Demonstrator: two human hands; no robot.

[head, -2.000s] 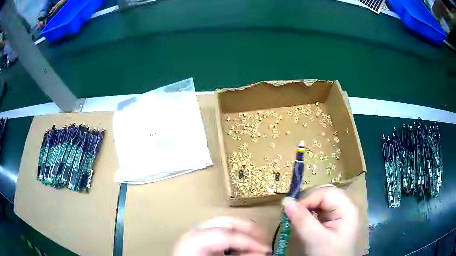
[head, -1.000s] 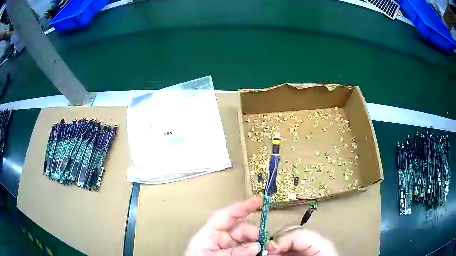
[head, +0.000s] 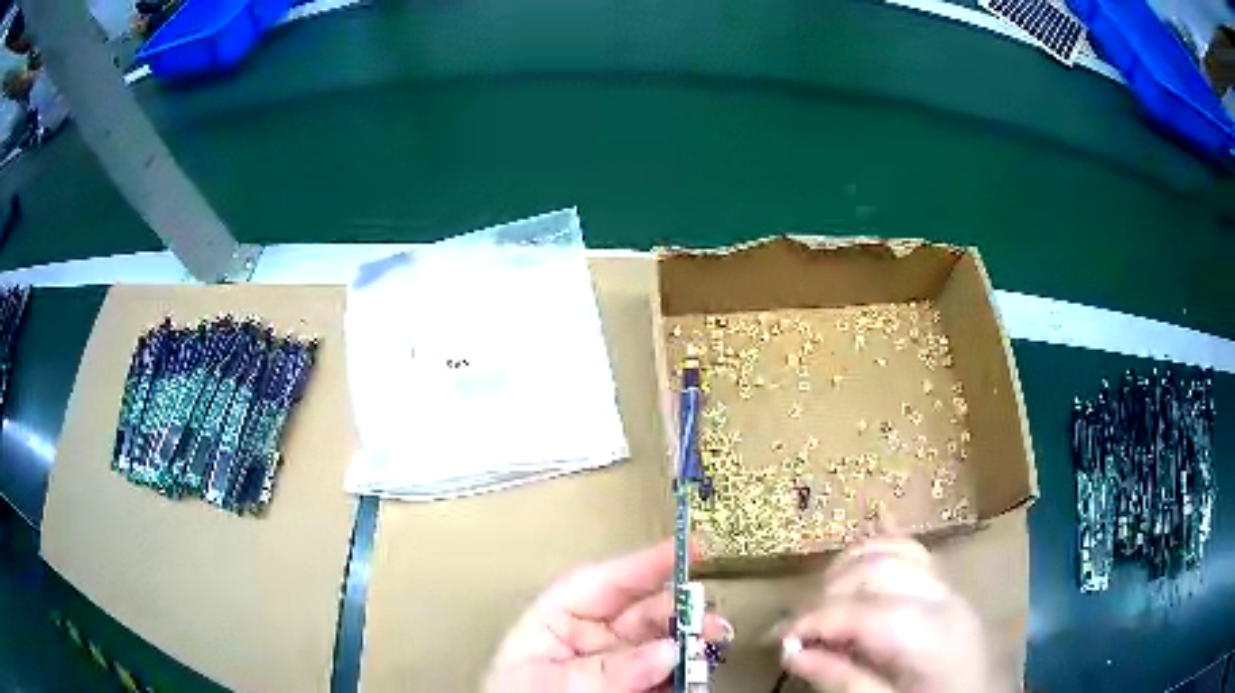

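Observation:
My left hand (head: 596, 630) holds a narrow circuit board (head: 683, 542) upright at the bottom centre. Its green lower part is between my fingers and its dark purple end, with a yellow band and light tip, reaches over the box's left side. My right hand (head: 887, 616) is blurred, right of the board and at the box's front edge. A small white piece (head: 791, 647) shows at its fingertips, with a dark lead below it. The open cardboard box (head: 1009, 393) holds many tiny gold bits (head: 752, 521) and a small dark piece (head: 803, 497).
A row of boards (head: 210, 413) lies on the left cardboard sheet (head: 88, 528). White plastic bags (head: 474, 393) lie left of the box. Another board pile (head: 1144, 474) lies at the right. A metal post (head: 136, 149) stands at the left. Blue bins (head: 217, 34) are at the back.
The board has shifted left and stands more upright in my left hand. My right hand has moved right, away from the board. The black lead piece by the box edge no longer shows there.

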